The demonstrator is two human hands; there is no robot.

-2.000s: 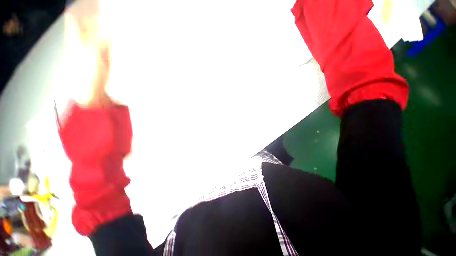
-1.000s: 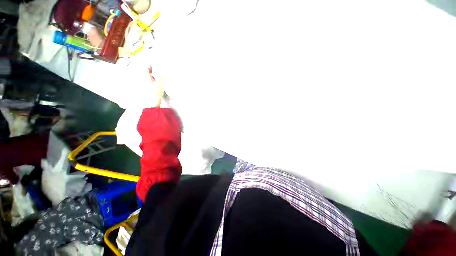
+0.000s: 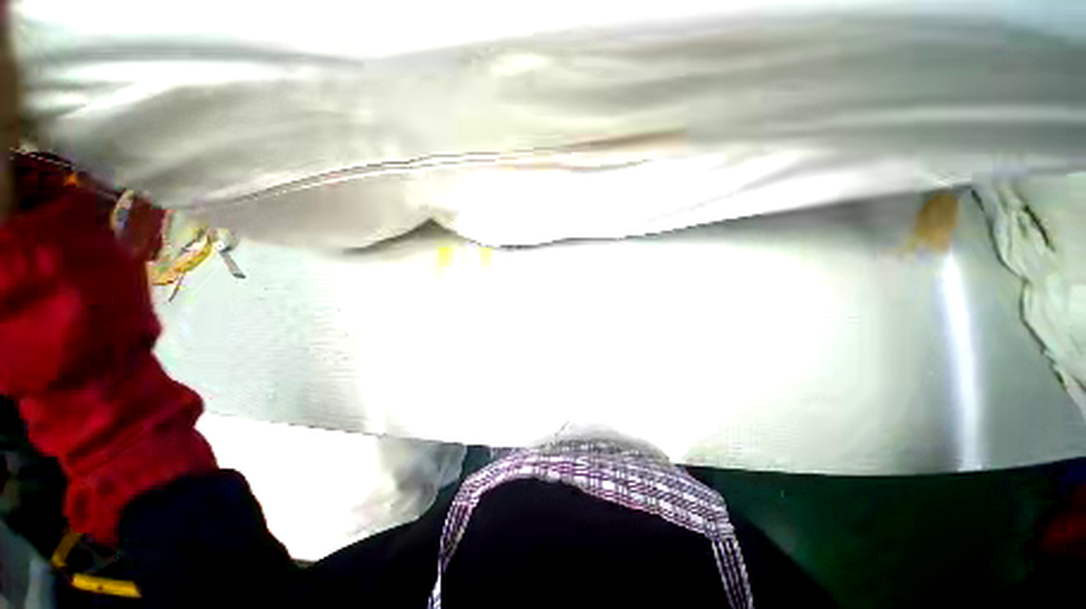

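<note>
A cream-white garment (image 3: 536, 107) stretches across the whole upper part of the view, with blurred folds and a thin seam line; its lower edge hangs over or lies on the table. My left hand (image 3: 8, 113) shows at most as a dark, blurred sliver at the left edge, above the red sleeve cover (image 3: 83, 321); its fingers are cut off, so its grip cannot be seen. My right hand is out of the picture. A dim red patch shows at the lower right edge.
The light-grey table (image 3: 595, 357) lies in front of me. A crumpled cream garment pile (image 3: 1042, 274) is at the right. Yellow tape (image 3: 191, 256) lies at the left. A tan piece (image 3: 935, 223) is near the right. White cloth (image 3: 345, 476) hangs below the table edge.
The view has swung back to face the table. The garment now spans the top in folds. My left arm has moved to the left edge, and its hand is mostly out of view.
</note>
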